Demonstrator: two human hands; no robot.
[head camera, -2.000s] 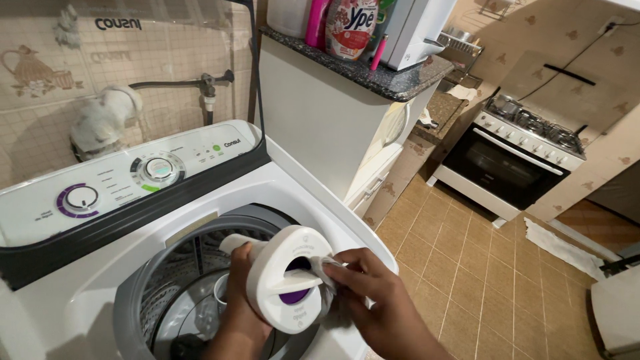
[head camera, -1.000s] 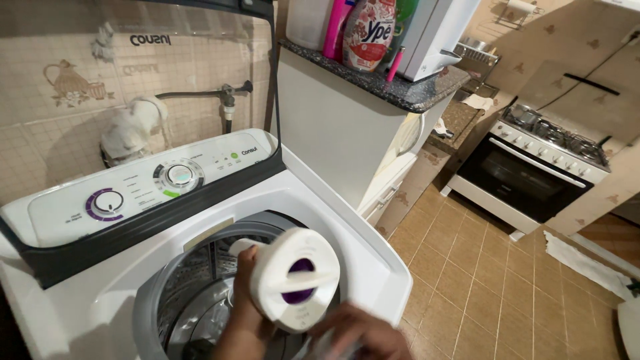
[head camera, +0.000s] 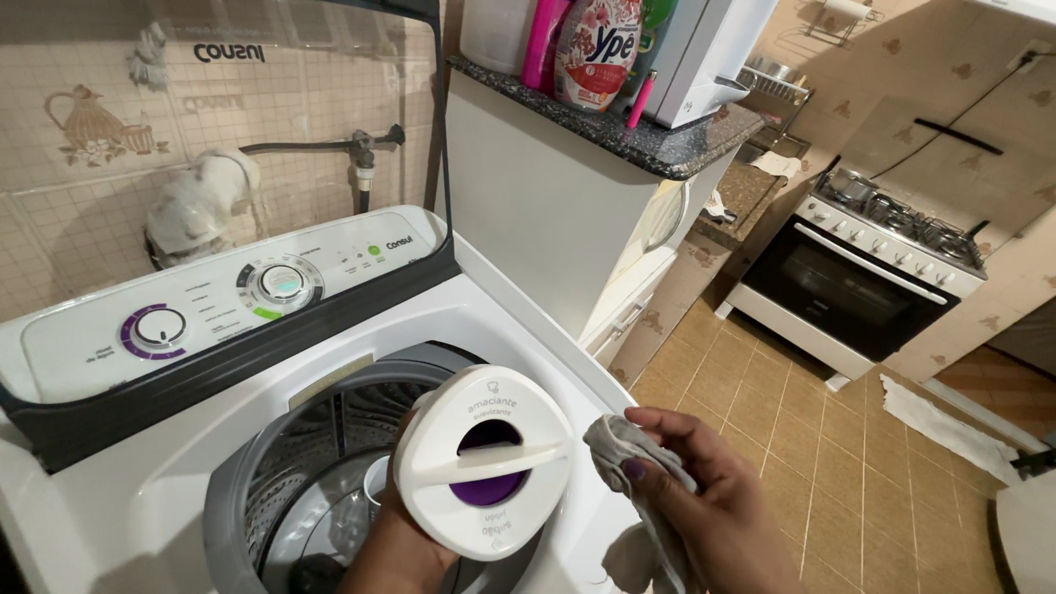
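My left hand holds a white detergent and softener dispenser with a purple centre and a raised crossbar, its top facing me, over the open washing machine tub. Just right of it, my right hand pinches a crumpled grey cloth between thumb and fingers, apart from the dispenser. Inside the tub a white round part shows partly behind my left wrist, and something dark lies at the bottom. The dispenser's underside is hidden.
The machine's control panel and raised transparent lid stand behind the tub. A granite counter at the back holds a liquid product bottle and a pink bottle. A gas stove stands on the tiled floor at right.
Two seconds ago my right hand held the cloth against the dispenser's face; it is now apart, to the right. The dispenser stays in my left hand.
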